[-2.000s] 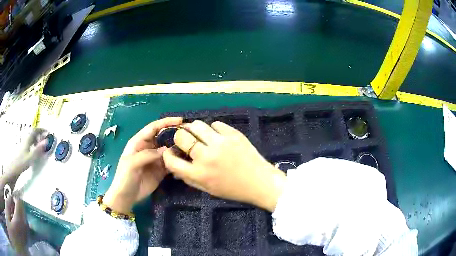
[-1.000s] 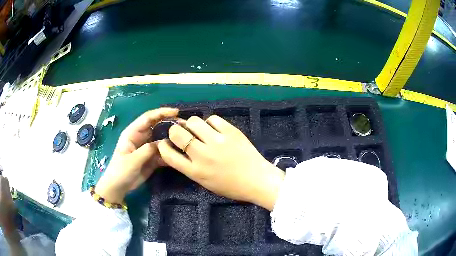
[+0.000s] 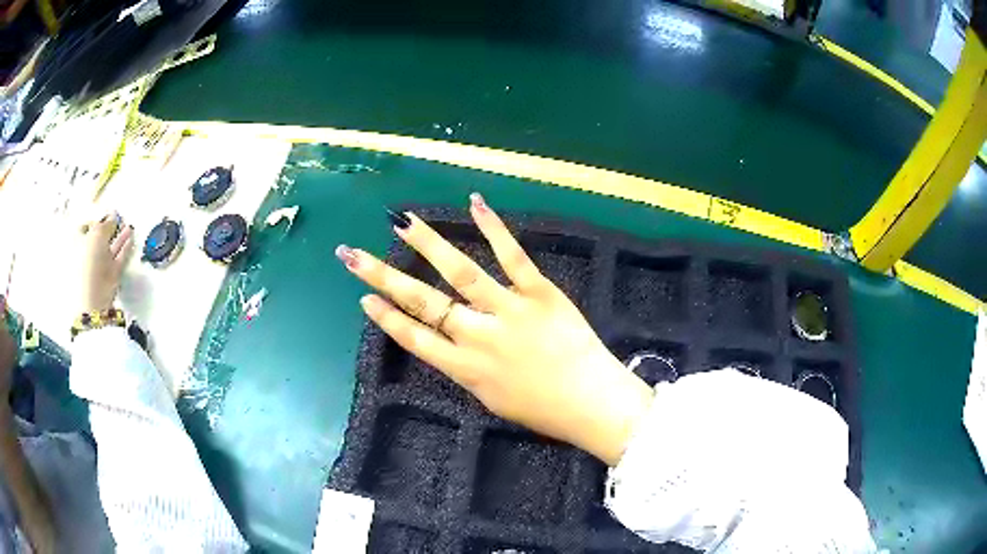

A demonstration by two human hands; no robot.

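Note:
My right hand [image 3: 514,335] is spread palm down over the black foam tray [image 3: 357,433], fingers apart and holding nothing visible. A dark spot shows at one fingertip. My left hand [image 3: 106,265], with a beaded bracelet, reaches over the white sheet [image 3: 179,298] at far left. A small dark bit shows at its fingertips; whether it grips a disc is unclear. Black discs lie on the sheet: one at the back [image 3: 212,187], one at the right [image 3: 226,238], one close to my left hand [image 3: 162,242]. Another is partly hidden by my left wrist.
Silver-rimmed watch fronts sit in tray pockets at the right [image 3: 810,314] and near my right wrist [image 3: 653,368]. Film scraps [image 3: 284,215] lie beside the sheet. A yellow post [image 3: 920,179] stands at right. Another person's arm [image 3: 22,476] shows at lower left.
My hands have separated from the dark round watch piece they held together. My left hand has moved left to the white sheet; my right hand has opened over the tray. The view has shifted.

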